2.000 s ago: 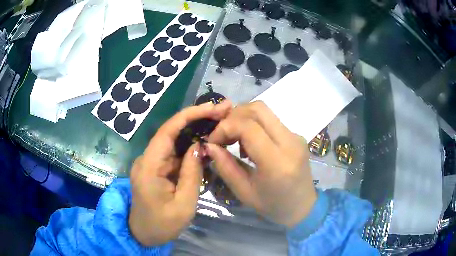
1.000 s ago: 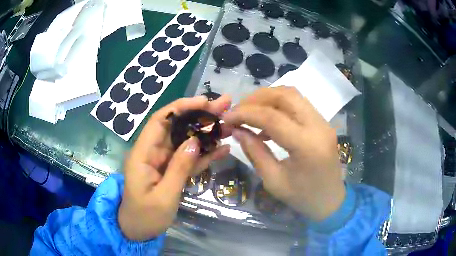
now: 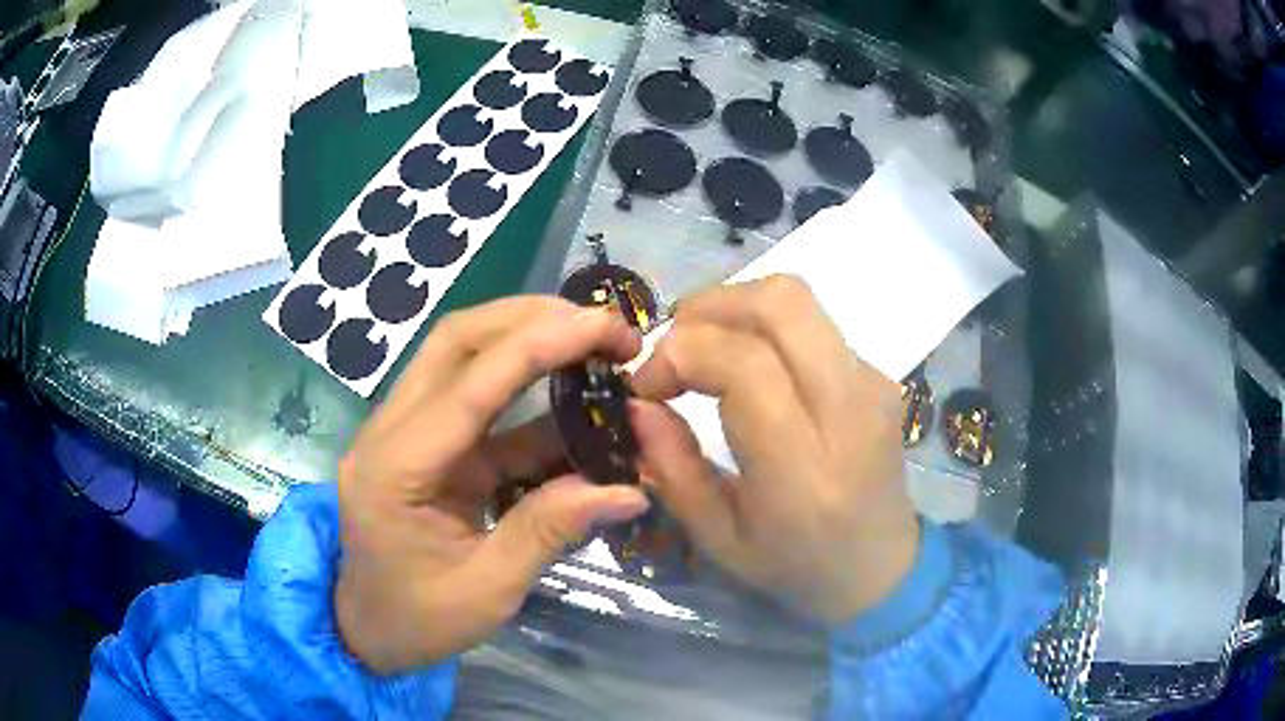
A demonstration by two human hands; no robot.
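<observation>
A round display module (image 3: 595, 425) is held tilted, nearly edge-on, between the thumb and fingers of my left hand (image 3: 472, 486). Small gold parts show on its face. My right hand (image 3: 782, 437) is at the module's right edge, its thumb and fingertips closed against it; whether they hold a small piece is hidden. Below and behind the hands lies a clear blister tray (image 3: 564, 240) with dark discs with tails and modules with gold backs. One module (image 3: 610, 293) lies just above my left fingertips.
A sticker sheet (image 3: 369, 383) with two columns of notched black discs lies left of the tray. White backing paper (image 3: 190, 211) is heaped at far left. A blank white sheet (image 3: 902, 261) lies across the tray. Stacked blister trays (image 3: 1170, 465) stand at right.
My left hand has turned the module from gold face up to nearly edge-on. My right hand has moved left, back against the module.
</observation>
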